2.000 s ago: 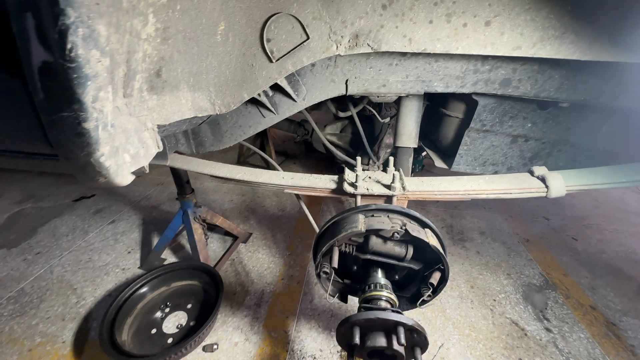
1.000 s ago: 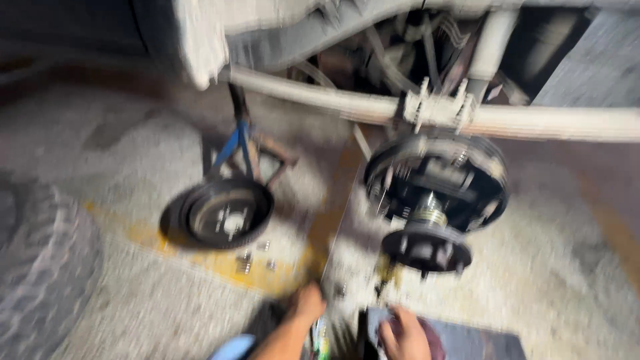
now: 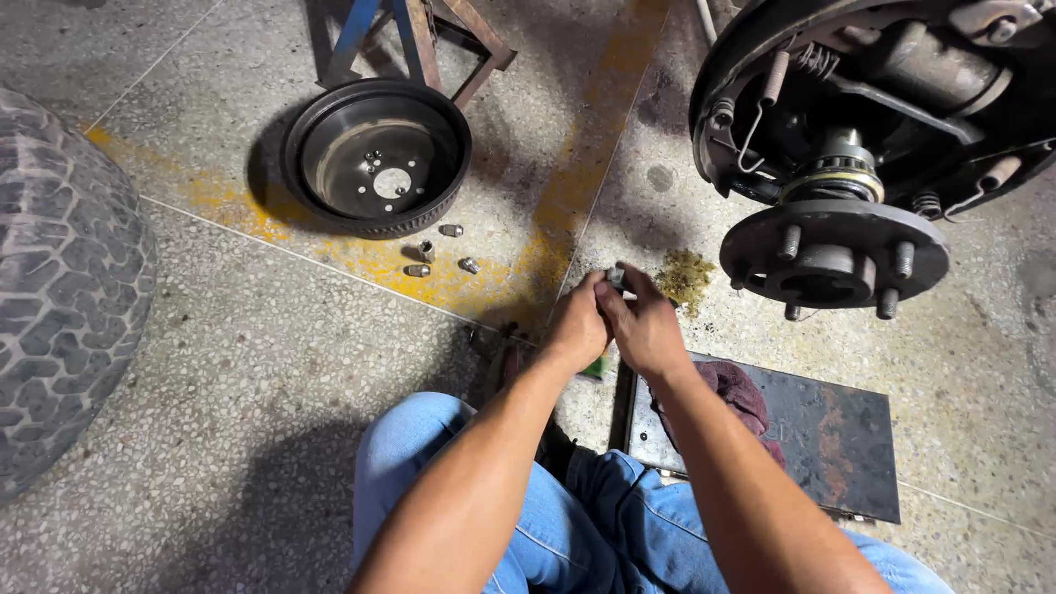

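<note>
My left hand point(image 3: 577, 322) and my right hand point(image 3: 649, 326) meet in front of my knees, fingers closed around a small pale item point(image 3: 616, 278) that they mostly hide. A green thing point(image 3: 592, 367) shows just below them. Ahead on the right is the wheel hub flange point(image 3: 854, 221) with its studs, in front of the drum brake's backing plate point(image 3: 711, 124), where springs and the wheel cylinder point(image 3: 940, 70) are exposed. Left of my hands, the brake drum point(image 3: 458, 186) lies open side up with small metal pieces inside. Several lug nuts point(image 3: 418, 271) lie beside it.
A large tyre point(image 3: 66, 297) is at the left edge. Behind the drum stands a blue and rusty jack stand point(image 3: 410, 45). A dark metal case point(image 3: 850, 437) carrying a maroon cloth point(image 3: 734, 396) lies by my right forearm. An oily, sandy patch point(image 3: 685, 280) marks the floor beyond my hands.
The view has tipped down and come closer to the floor. My hands, out of view at first and apart one second ago, are now together around the small item.
</note>
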